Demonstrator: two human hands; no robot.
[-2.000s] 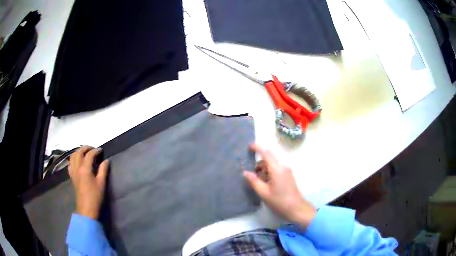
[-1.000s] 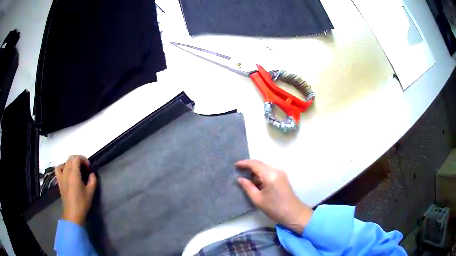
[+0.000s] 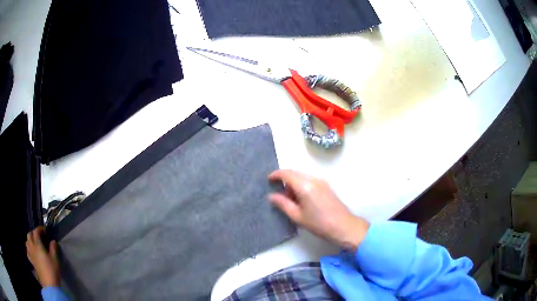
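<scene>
The grey front panel lies flat, wrong side up, near the table's front edge. Its darker placket runs along the upper-left edge and ends in a short dark placket end past the neck curve. My left hand is at the panel's lower-left corner, fingers on the placket edge. My right hand is at the panel's right edge, thumb and fingers apart; whether it pinches cloth cannot be told. The shears lie beyond the panel, red handles to the right.
A black stack of panels lies upper left, a blue-grey panel at the top. Black panels lie far left beside looped fabric strips. A white sheet lies upper right. The table edge curves down the right.
My left hand has slid down-left along the placket to the corner. The placket's raised fold now lies flat. The view has shifted, so table items appear further left and up.
</scene>
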